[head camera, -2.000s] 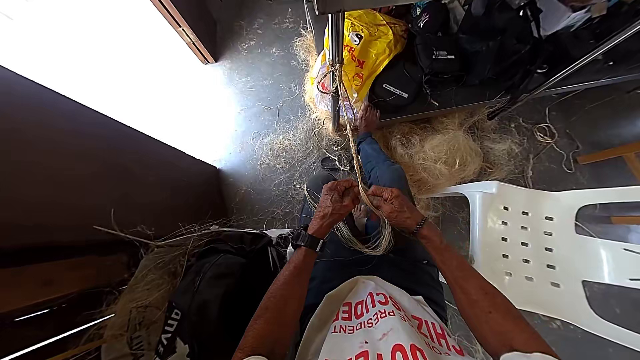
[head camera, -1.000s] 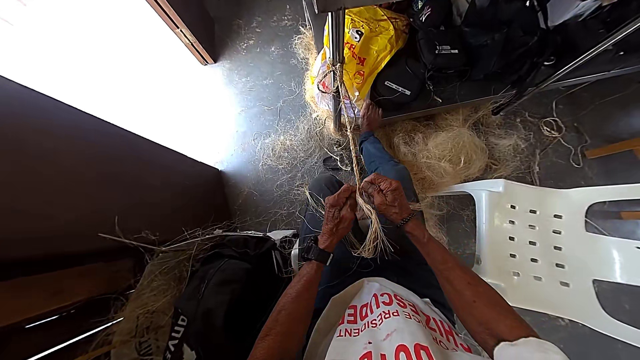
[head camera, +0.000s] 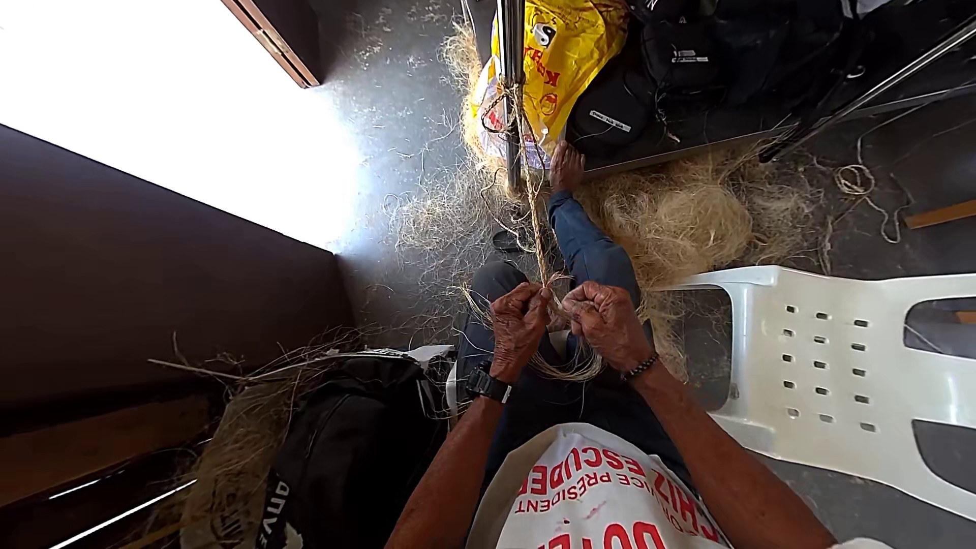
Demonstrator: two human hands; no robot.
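Observation:
A braided cord of pale plant fibre (head camera: 537, 221) runs from a metal post (head camera: 511, 46), where it is tied, down to my hands above my lap. My left hand (head camera: 520, 324) pinches the cord's lower end between thumb and fingers. Just to its right, my right hand (head camera: 606, 320) is closed on loose strands that leave that end. More loose fibre strands (head camera: 568, 370) hang in a curve below both hands. The fingertips partly hide where the strands cross.
Tangled fibre (head camera: 694, 221) lies on the floor near my bare foot (head camera: 566, 168). A white plastic chair (head camera: 823, 404) stands at the right. Black bags (head camera: 610, 114) and a yellow plastic bag (head camera: 564, 53) are ahead; a black backpack (head camera: 351, 450) is at lower left, beside a dark panel (head camera: 152, 290).
My hands were close together on the cord one second ago; now a small gap separates them. The loose strands, which hung down in a bunch, now curve below the hands.

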